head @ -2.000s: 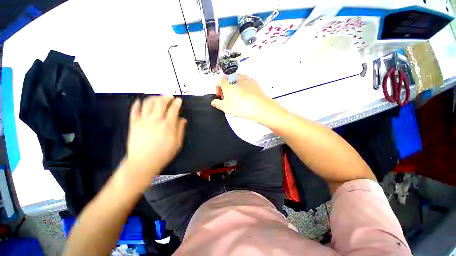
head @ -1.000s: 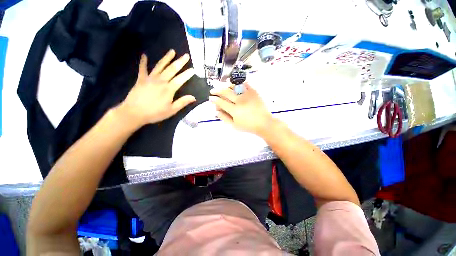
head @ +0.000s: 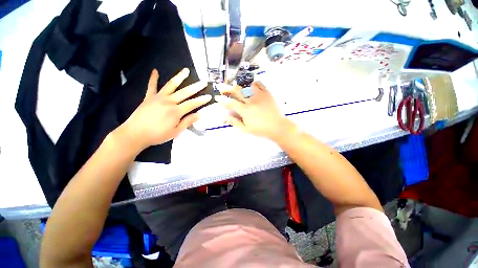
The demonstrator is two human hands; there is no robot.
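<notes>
A black fabric piece (head: 99,104) lies on the left of the white table, folded and bunched, with a gap showing the table through it. My left hand (head: 160,112) lies palm down on its right part, fingers spread, fingertips near the needle area. My right hand (head: 254,110) is beside the presser foot (head: 216,78) of the white sewing machine (head: 335,49), its fingertips at the cloth's right edge under the head. Whether the right fingers pinch the cloth is hidden.
Red-handled scissors (head: 411,114) lie at the table's right end beside a tan pad (head: 443,99). A dark control panel (head: 442,55) is at the upper right. A measuring strip (head: 220,180) runs along the front edge. Blue bins (head: 112,239) are below the table.
The cloth has turned from lying across the front of the needle to lying up along the left. My left hand has moved with it; my right hand has stayed by the presser foot.
</notes>
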